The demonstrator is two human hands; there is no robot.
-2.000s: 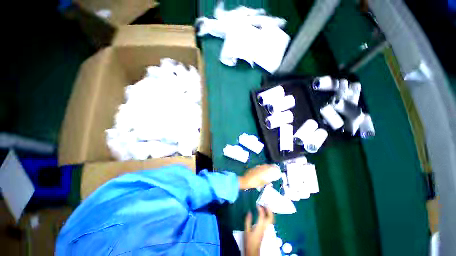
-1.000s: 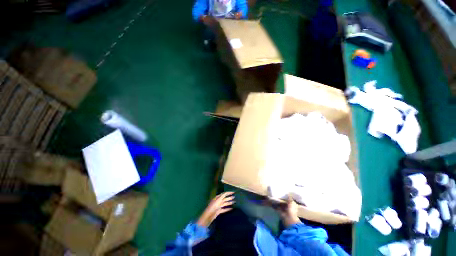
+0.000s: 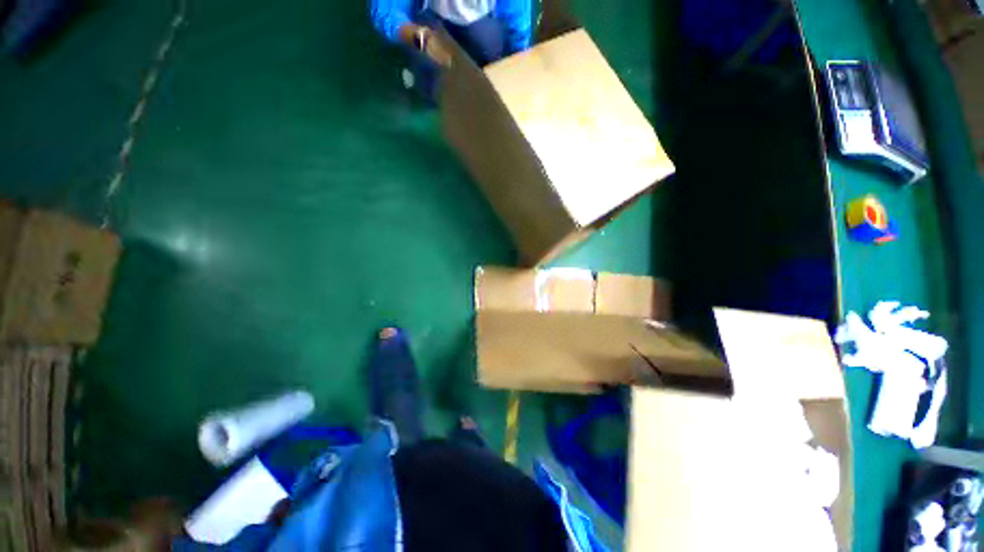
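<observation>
The open carton (image 3: 674,464) stands at the lower right, with white wrapped pieces (image 3: 822,474) in it. A taped carton (image 3: 561,350) lies on the floor beyond it. My right hand is not visible. A blurred brownish shape lies beside a dark blue sleeve at the lower left edge; I cannot tell whether it is my left hand or what it may hold. My blue jacket and dark legs fill the bottom middle.
Another person (image 3: 502,27) holds a large carton (image 3: 583,124) at the top. The green bench (image 3: 863,275) bears a scale (image 3: 863,108), a blue and orange tape dispenser (image 3: 866,219) and white foam bags (image 3: 901,372). Left are stacked cardboard (image 3: 49,280), a white roll (image 3: 259,423) and a white sheet (image 3: 237,501).
The view has swung left and forward. My hands have left the filled carton, which now appears lower right. The other person's carton appears nearer and differently tilted.
</observation>
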